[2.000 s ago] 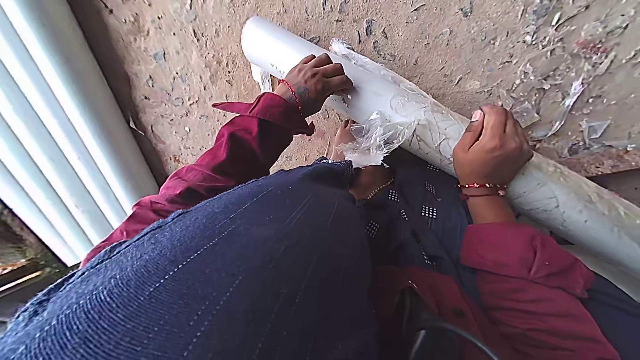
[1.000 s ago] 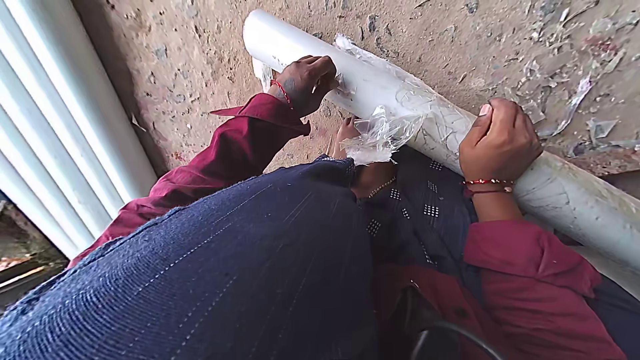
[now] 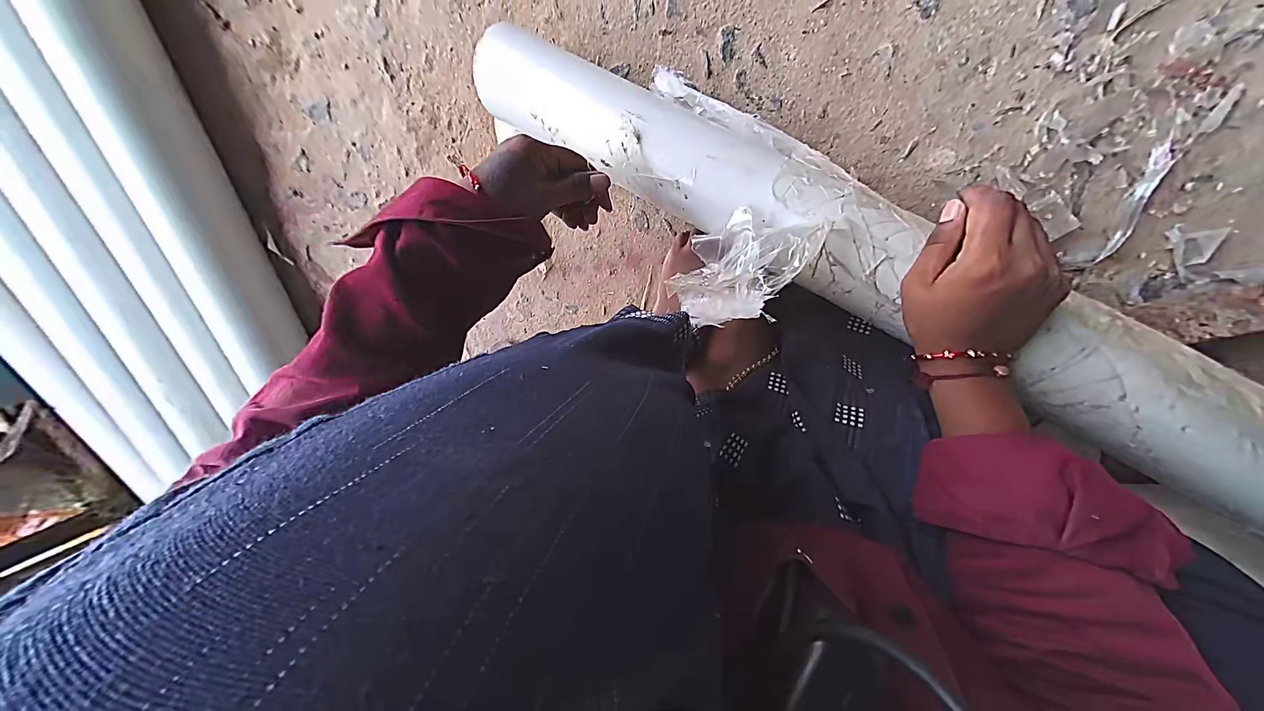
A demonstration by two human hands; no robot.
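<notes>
A long white pipe (image 3: 632,128) lies slantwise across my lap and over the ground. Torn clear plastic film (image 3: 746,267) clings to its middle, with a loose crumpled flap hanging toward my foot. My left hand (image 3: 548,183) is just beside the near side of the pipe's far left part, fingers curled and thumb against the forefinger; whether something thin is between them I cannot tell. My right hand (image 3: 983,262) rests curled over the wrapped part of the pipe, gripping it from above.
Several white pipes (image 3: 128,197) lie side by side at the left. The rough ground (image 3: 365,89) bears scraps of clear film (image 3: 1145,188) at the upper right. Dark blue cloth (image 3: 444,513) covers my legs, and my bare foot (image 3: 681,267) shows below the film flap.
My left hand was on the pipe's surface in the earlier frames and is now off it, on the near side. My right hand has stayed on the pipe.
</notes>
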